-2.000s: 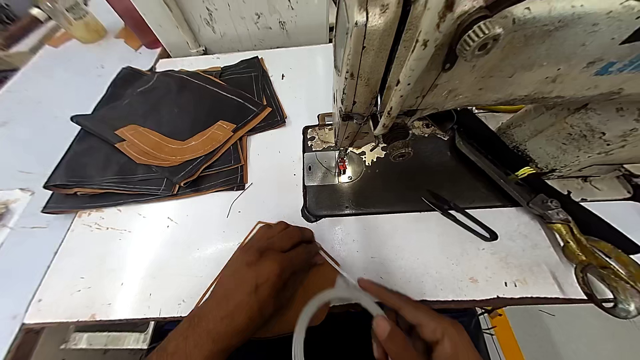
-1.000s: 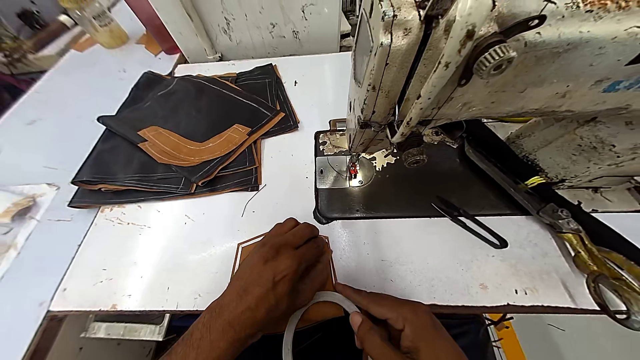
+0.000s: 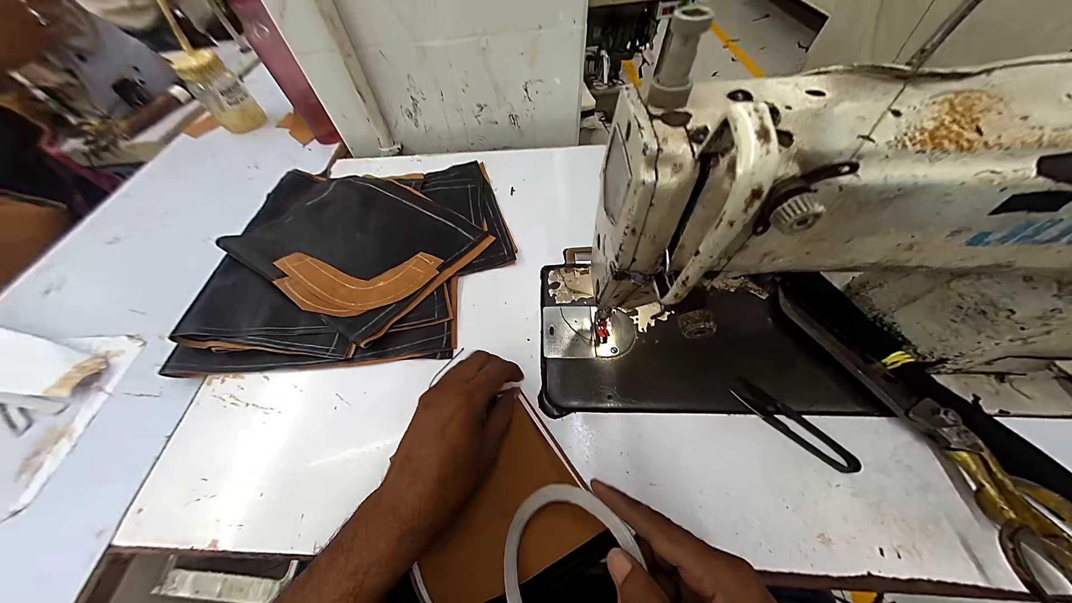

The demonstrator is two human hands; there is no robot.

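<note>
A tan leather-like panel (image 3: 523,486) with pale strips along its edges lies at the table's front edge, partly hanging over it. My left hand (image 3: 456,427) presses on its upper left corner with curled fingers. Looped over the panel's lower part is a whitish tape strip (image 3: 523,519), its right end held between the thumb and fingers of my right hand (image 3: 670,553). The sewing machine's presser foot (image 3: 602,328) is up and to the right of both hands. What lies under my left palm is hidden.
Folded black and tan pieces (image 3: 352,234) are stacked behind my left hand. Right of the panel lie black thread snips (image 3: 796,423) and large scissors (image 3: 946,423) with yellow-wrapped handles. The sewing machine (image 3: 796,193) stands on the right. A glass jar (image 3: 222,92) is at the back left.
My left hand has moved toward the panel's upper left edge, and more of the tan surface shows. My right hand still holds the strip. The view has shifted.
</note>
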